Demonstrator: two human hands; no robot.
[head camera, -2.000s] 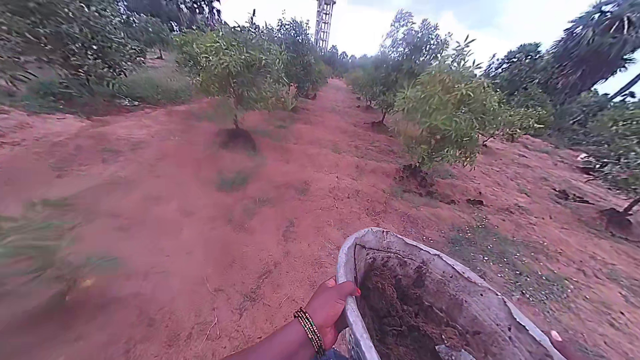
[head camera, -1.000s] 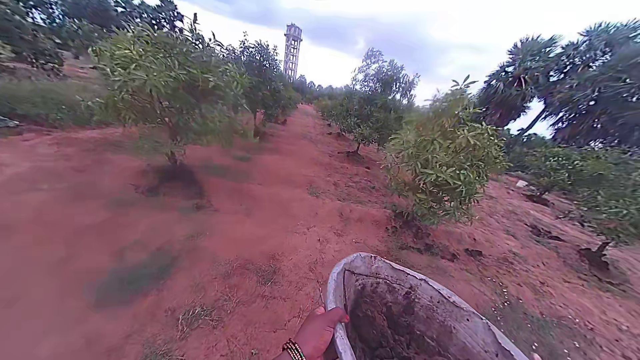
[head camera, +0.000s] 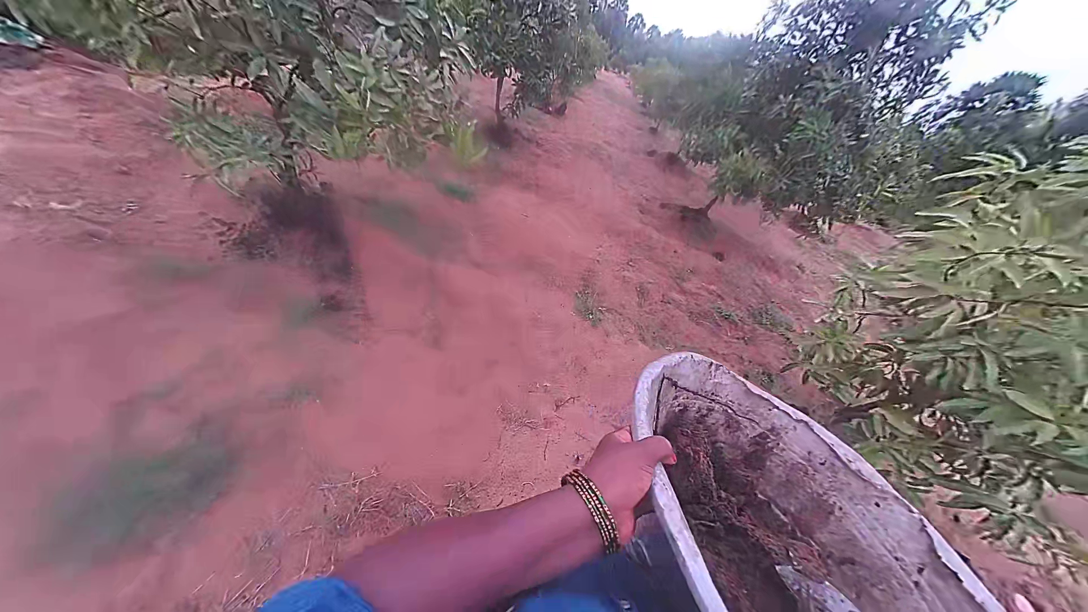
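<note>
My left hand (head camera: 627, 476), with dark and gold bangles at the wrist, grips the left rim of a worn, grey-white basin (head camera: 816, 493) at the lower right. The thumb lies over the rim, and the other fingers are mostly hidden outside it. Dark brown soil or manure (head camera: 722, 518) lies in the basin with a pale flat piece (head camera: 812, 591) near its bottom. Of my right hand (head camera: 1022, 603) only a fingertip shows at the bottom right edge, close to the rim; its hold cannot be made out.
Reddish bare ground (head camera: 476, 340) runs ahead between rows of leafy young trees. One tree (head camera: 289, 110) stands at the upper left with dark soil (head camera: 297, 221) around its base. Another leafy tree (head camera: 994, 323) is close on the right, beside the basin. Dry grass (head camera: 365, 510) lies near my forearm.
The view has tilted down, and the tower seen earlier is out of frame. The trees on both sides are nearer. My left hand has kept its hold on the basin's rim.
</note>
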